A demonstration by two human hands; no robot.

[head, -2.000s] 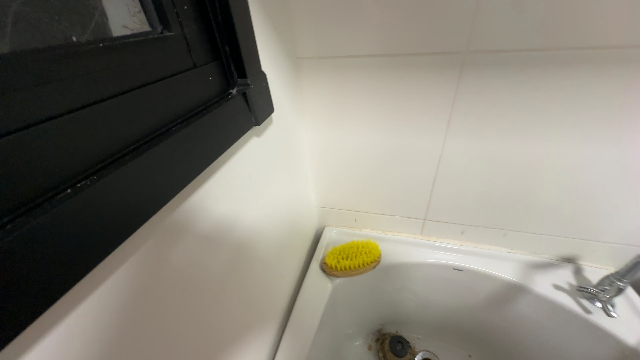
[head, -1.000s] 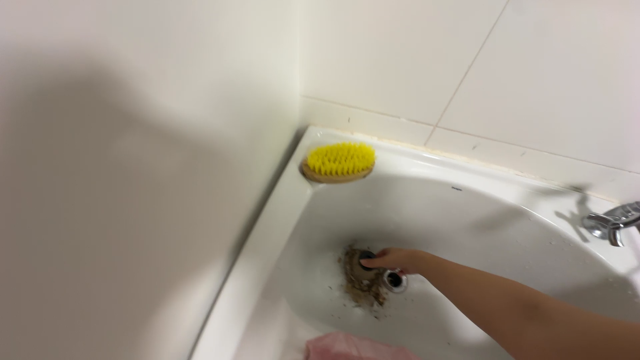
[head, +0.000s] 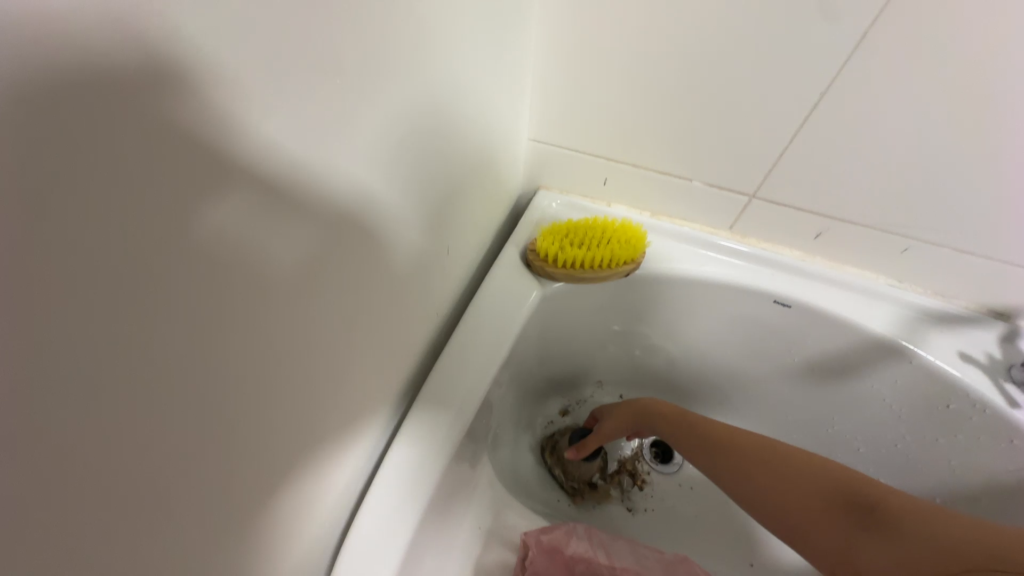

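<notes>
My right hand (head: 612, 424) reaches down from the lower right into a white tub basin (head: 720, 344). Its thumb and fingers are closed around the dark round top of a brown, dirt-covered object (head: 564, 464); the exact kind of object cannot be told. Beside it, to the right, is the round metal-rimmed drain (head: 662, 454). Brown debris (head: 628, 474) lies between the two. A brush with yellow bristles (head: 592, 244) and a wooden back rests bristles up on the rim's corner. My left hand does not show.
Pink fabric (head: 592, 552) shows at the bottom edge; whether it is a sleeve or a cloth cannot be told. A plain wall (head: 240, 320) runs along the left, a tiled wall (head: 680, 88) behind. Part of a metal fitting (head: 1018, 372) is at the right edge.
My right hand has come into view since the first frame and is now on the brown object. Debris has spread around it. The pink fabric has also appeared. The view has tilted downward.
</notes>
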